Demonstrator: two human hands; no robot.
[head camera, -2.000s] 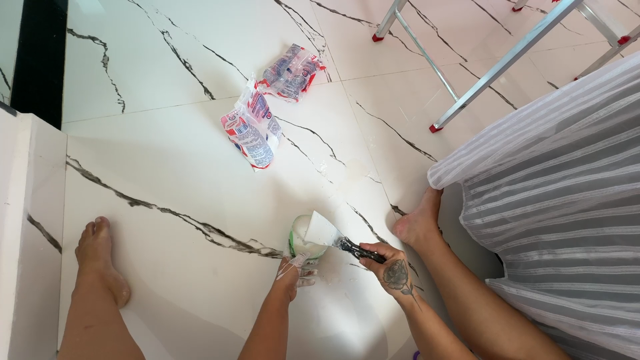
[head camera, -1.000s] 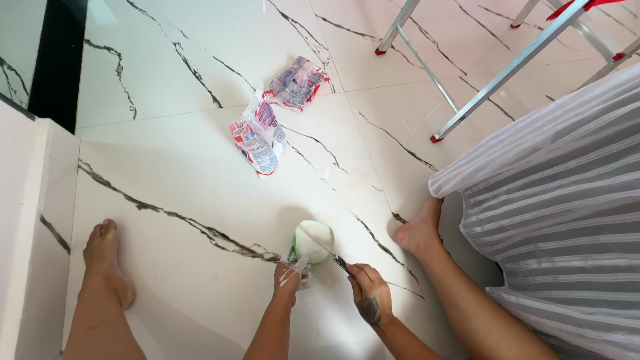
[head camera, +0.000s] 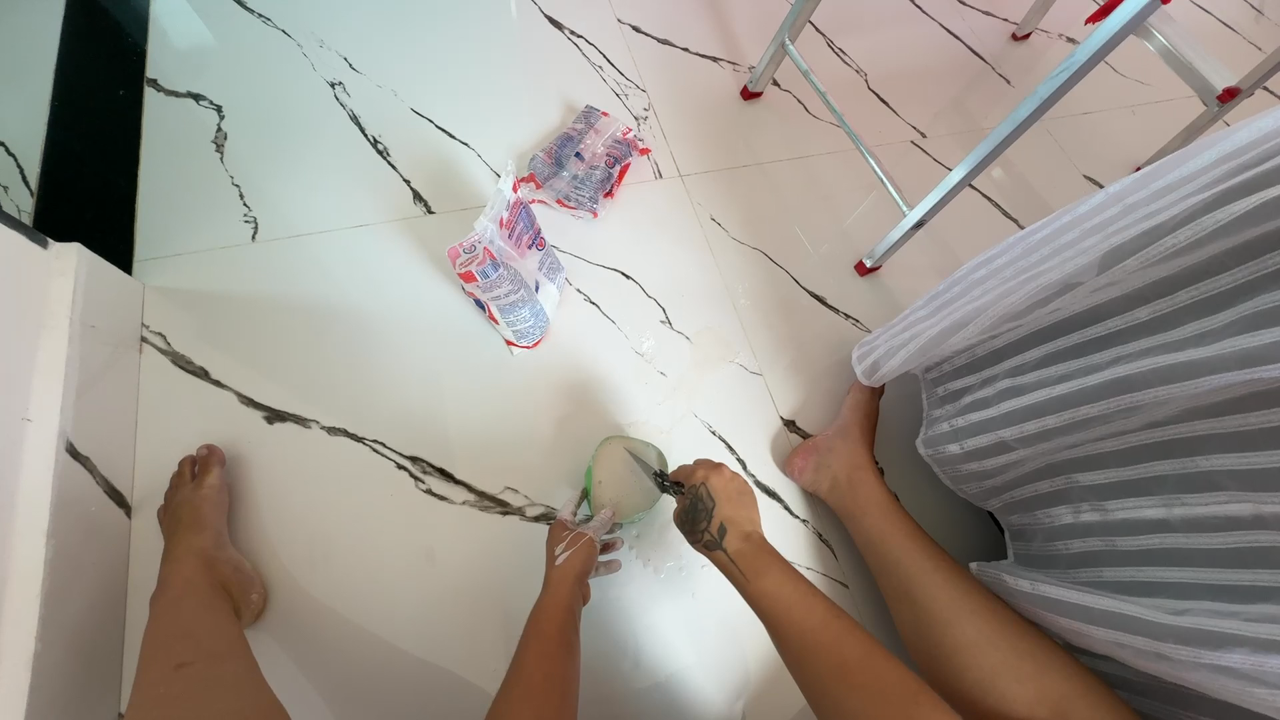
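A small green bowl filled with a smooth off-white paste is on the marble-look tiled floor between my legs. My left hand, smeared with white, is at the bowl's lower left edge and grips it. In my right hand is the dark handle of a putty knife; its blade is seen nearly edge-on, over or in the paste, and I cannot tell how deep it sits. Wet white spots lie on the tiles just below the bowl.
Two opened, crumpled plastic packets with printing lie beyond the bowl. An aluminium ladder with red feet stands at the upper right. A sheer white curtain hangs by my right foot. A white wall edge is at left.
The putty knife's blade, seen broad and flat across the bowl two seconds ago, has turned nearly edge-on. My right hand has moved closer to the bowl since one second ago.
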